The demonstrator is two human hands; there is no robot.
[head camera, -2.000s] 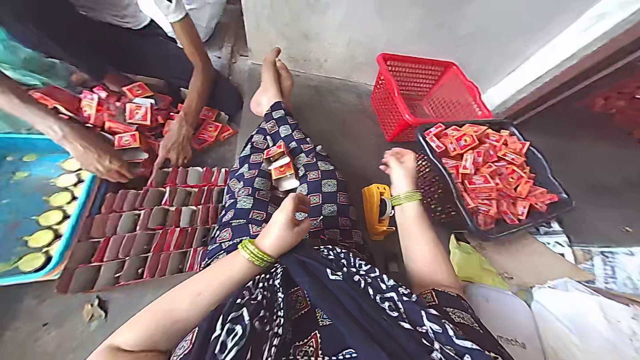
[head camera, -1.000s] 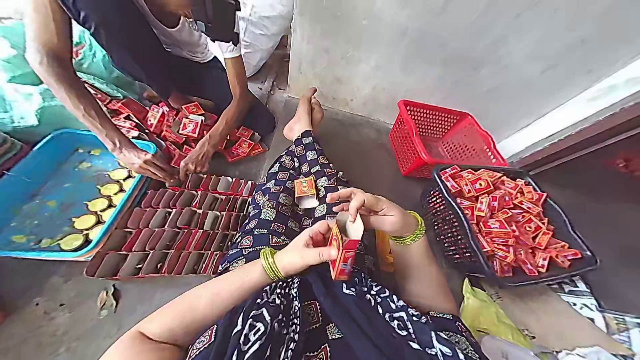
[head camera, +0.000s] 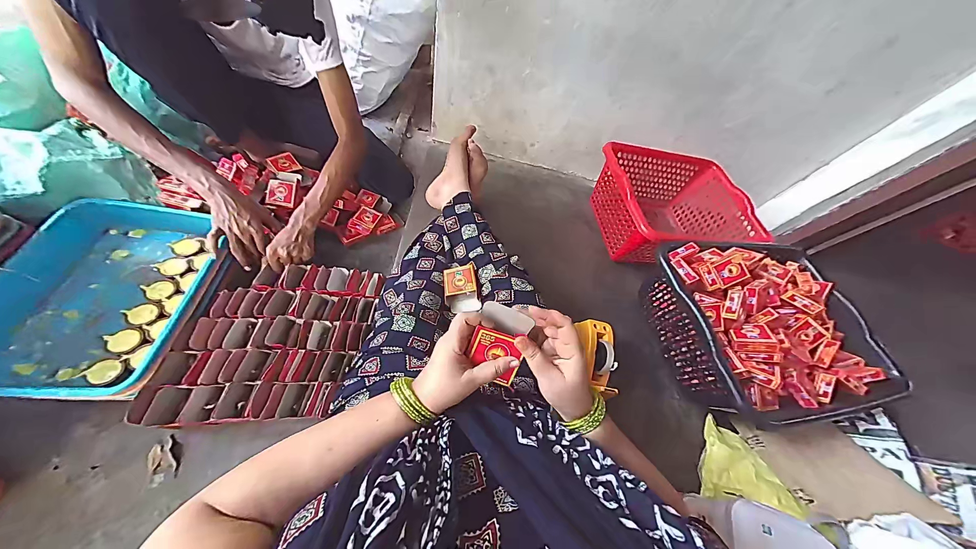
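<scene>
My left hand (head camera: 456,364) grips a small red and yellow cardboard box (head camera: 494,352) above my lap, thumb across its printed face. The box's grey end flap (head camera: 506,318) stands up at the top. My right hand (head camera: 557,361) touches the flap and the box's right edge with thumb and fingers. Another small box (head camera: 460,281), its pale flap out, rests on my patterned trousers just beyond. A yellow tape dispenser (head camera: 597,354) lies beside my right leg, partly hidden by my hand. To the right, a black basket (head camera: 900,387) holds a heap of closed-looking red boxes (head camera: 755,343).
At the left, a person's hands (head camera: 263,232) work at a tray of upright boxes (head camera: 252,343), beside loose red boxes (head camera: 282,192). A blue tray (head camera: 46,393) holds round yellowish pieces. A red plastic basket (head camera: 671,198) stands by the wall; a yellow bag (head camera: 736,465) lies at lower right.
Two seconds ago my hands were apart, with small boxes on my lap; now they meet at one box. Since one second ago, that box has turned its printed face up. The view has shifted.
</scene>
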